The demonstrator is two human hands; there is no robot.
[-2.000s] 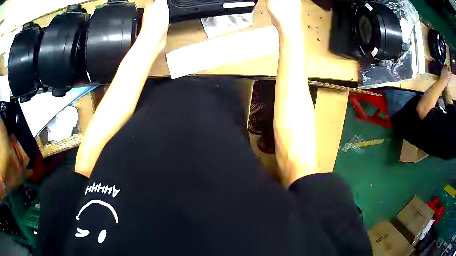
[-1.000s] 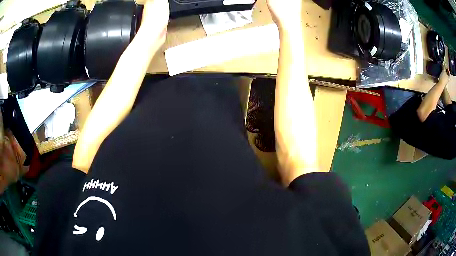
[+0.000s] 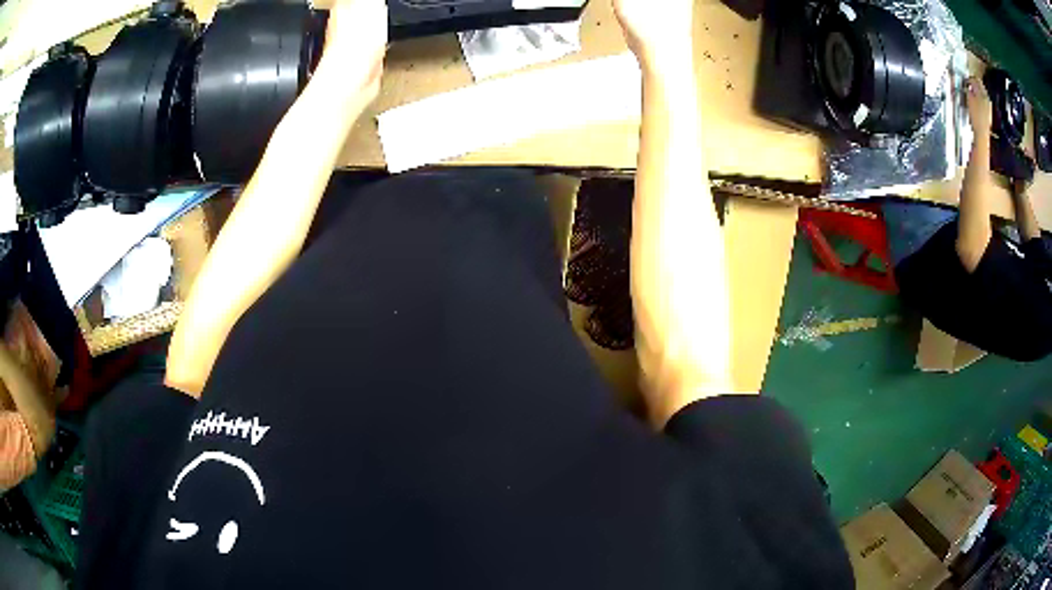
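A black fan base (image 3: 485, 14) lies at the top edge of the picture, mostly cut off. My left hand (image 3: 360, 40) is at its left end, with the fingers cut off by the top edge. My right hand (image 3: 653, 25) is just right of its other end, also cut off, and its grip cannot be seen. A silvery packet (image 3: 516, 46) lies below the base. A long white paper strip (image 3: 513, 112) lies near the bench edge, between my forearms.
Three black fan housings (image 3: 248, 92) stand in a row at left. Another fan unit (image 3: 871, 72) lies on a clear plastic bag (image 3: 877, 171) at right. An open carton (image 3: 761, 294) with black grilles is below the bench edge. People are at both sides.
The view has shifted slightly. The fan base shows a little less at the top edge. The person at right has raised an arm to the fan there. The person at left has moved.
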